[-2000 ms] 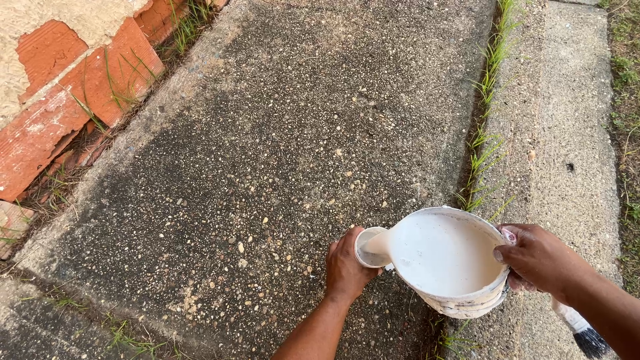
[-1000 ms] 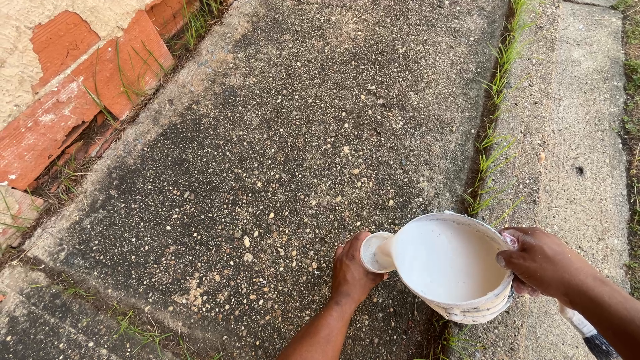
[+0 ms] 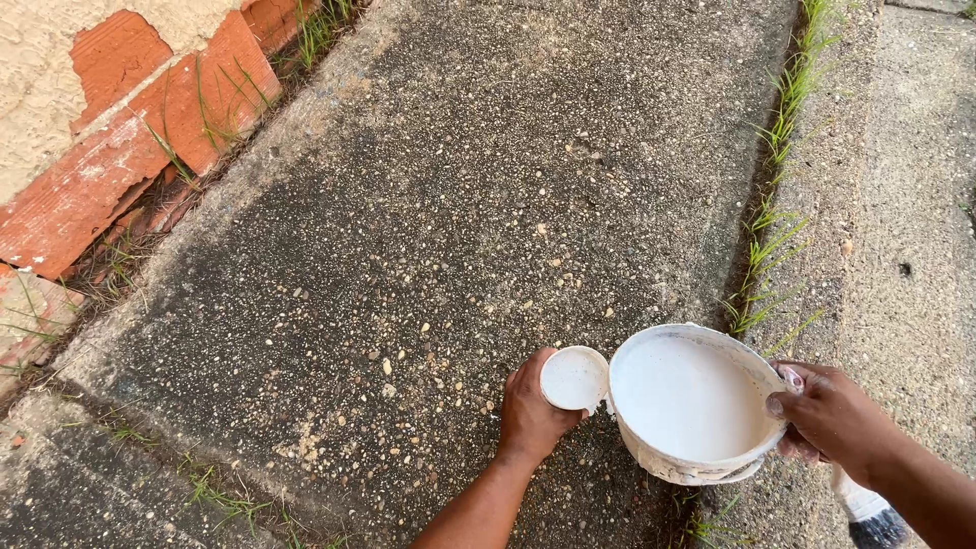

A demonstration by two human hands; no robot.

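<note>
My left hand (image 3: 531,415) is wrapped around a small white cup (image 3: 574,378) that holds white liquid. Right beside the cup's rim is the rim of a larger white bucket (image 3: 698,396), smeared on its outside and holding a broad pool of white liquid. My right hand (image 3: 827,415) grips the bucket by its right side, the thumb at the rim. Below my right wrist a paintbrush (image 3: 865,509) with dark bristles and a whitened upper part shows; my forearm hides some of it, and I cannot tell what supports it.
A dark pebbled concrete slab (image 3: 457,229) lies below my hands. Grass (image 3: 766,252) grows in the joint between it and a paler concrete strip (image 3: 907,191) on the right. At the upper left stands a wall with broken orange clay blocks (image 3: 84,183) and peeling plaster.
Earlier, white liquid ran from the bucket into the cup; now no stream shows between them. The cup looks fuller, and the bucket is tilted less.
</note>
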